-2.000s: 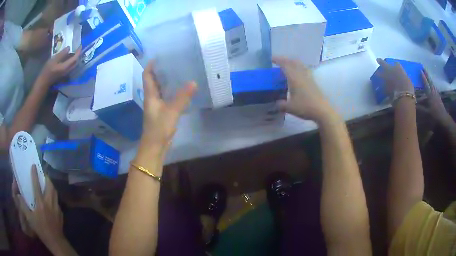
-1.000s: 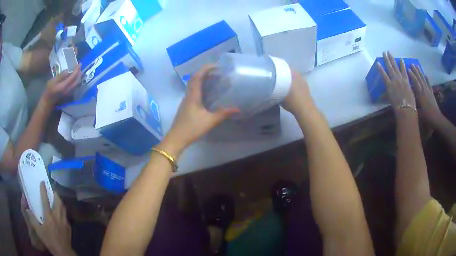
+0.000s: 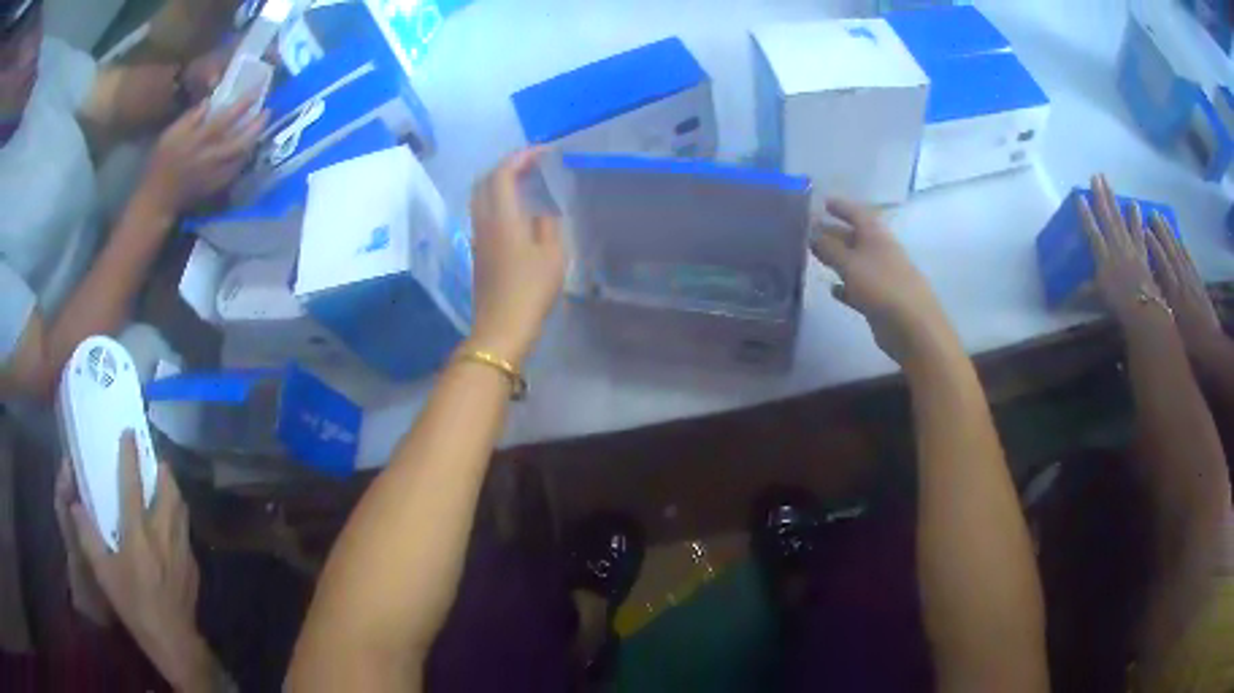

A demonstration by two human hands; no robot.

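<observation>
An open carton (image 3: pixel 683 332) stands near the table's front edge, its blue-edged flap raised at the back. A frosted unit with a pale green strip (image 3: pixel 704 282) shows inside it. My left hand (image 3: pixel 521 244) is at the carton's left side, fingers up by a small side flap; whether it grips the flap is unclear. My right hand (image 3: pixel 866 264) is just right of the carton, fingers apart, holding nothing.
Closed blue-and-white cartons (image 3: pixel 842 122) stand behind. A white carton (image 3: pixel 363 244) and open cartons lie left. A person at lower left holds a white oval housing (image 3: pixel 108 440). A person's hands at right rest on a blue carton (image 3: pixel 1069 255).
The frosted unit was held between both hands above the carton; it is now inside. My hands have parted to the carton's two sides. A small flap now shows by my left hand.
</observation>
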